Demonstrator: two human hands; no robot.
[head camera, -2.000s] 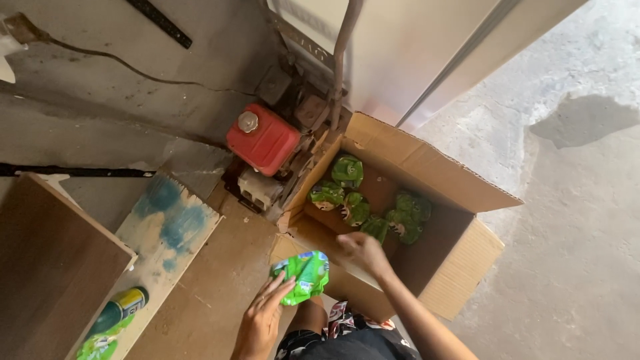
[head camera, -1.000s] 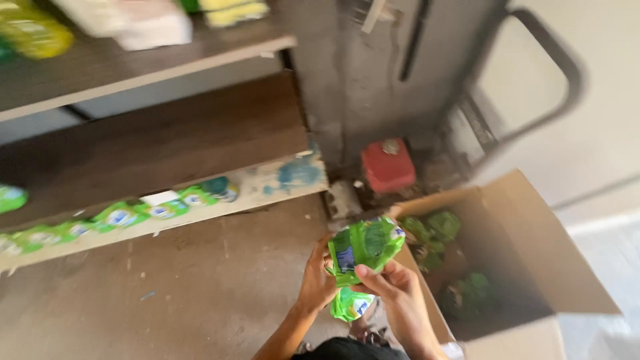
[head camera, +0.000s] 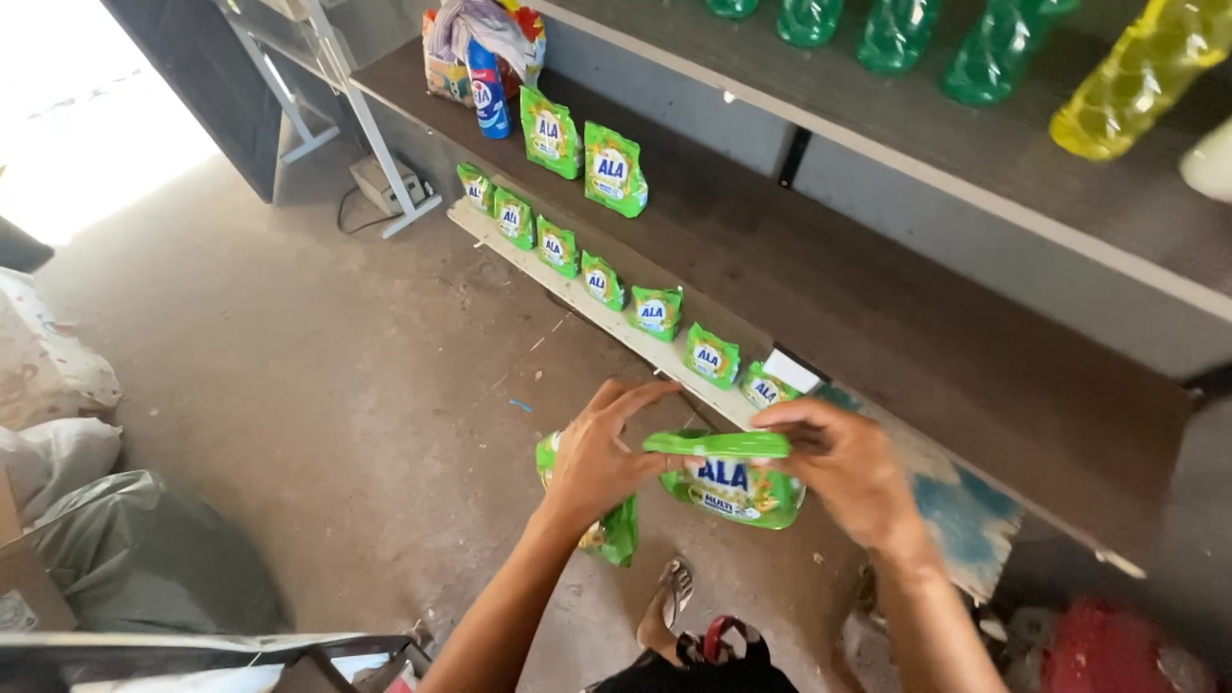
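Both my hands are at a green ALA detergent pouch (head camera: 731, 486), its folded top edge between them. My left hand (head camera: 602, 462) pinches its left side and also has a second green pouch (head camera: 616, 529) below the palm. The fingers of my right hand (head camera: 847, 467) grip the pouch's right top corner. Beyond my hands, several small ALA pouches (head camera: 656, 313) stand in a row on the low, pale ledge (head camera: 577, 298). Two larger ALA pouches (head camera: 613, 170) stand on the brown shelf above, beside a blue bottle (head camera: 488, 91).
Green bottles (head camera: 897, 37) and a yellow bottle (head camera: 1136, 87) stand on the upper shelf (head camera: 962, 144). A white card (head camera: 792, 370) sits by the row's right end. Filled bags (head camera: 144, 558) lie at the left, and a red container (head camera: 1107, 645) is low at the right.
The view has swung left from the cardboard box to the shelves. Two seconds ago my right hand was over the box, apart from the left; now both hands are at one pouch.
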